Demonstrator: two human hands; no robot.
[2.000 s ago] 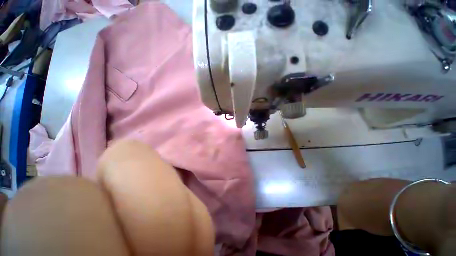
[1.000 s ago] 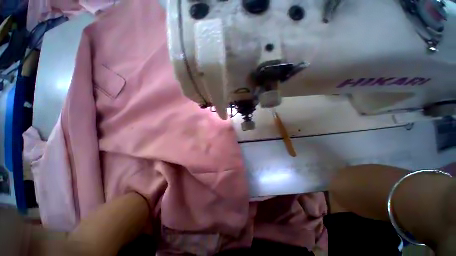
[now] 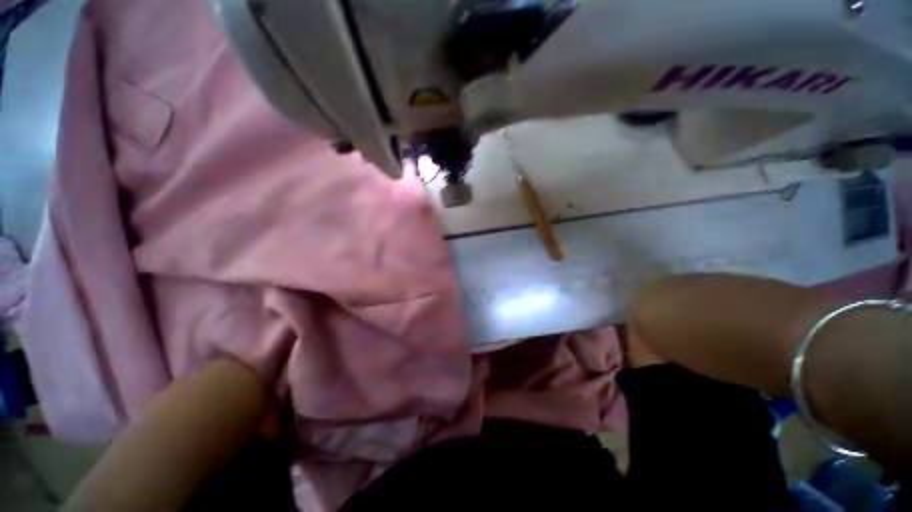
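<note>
The pink garment [image 3: 290, 230] lies over the left of the machine table and hangs off the front edge towards my lap. A stitched pocket flap [image 3: 145, 115] shows on it. Its cloth lies beside the presser foot and needle area [image 3: 430, 165] under the bright lamp. My left forearm [image 3: 180, 430] reaches in from the lower left, and the hand is hidden under the garment's folds. My right hand [image 3: 665, 320] shows in part at the table's front edge, beyond the bangle, with its fingers hidden. A wooden-handled tool [image 3: 541, 220] lies right of the needle.
The white HIKARI machine head [image 3: 600, 60] spans the top. The table [image 3: 700, 235] has a dark bed seam and a faint printed scale. More pink cloth [image 3: 555, 380] bunches below the front edge, above dark clothing. A metal bangle [image 3: 800, 375] circles my right arm.
The view has shifted, so machine, garment and tool appear further left and higher. My left hand, large in the foreground two seconds ago, has gone under the cloth, leaving the forearm showing.
</note>
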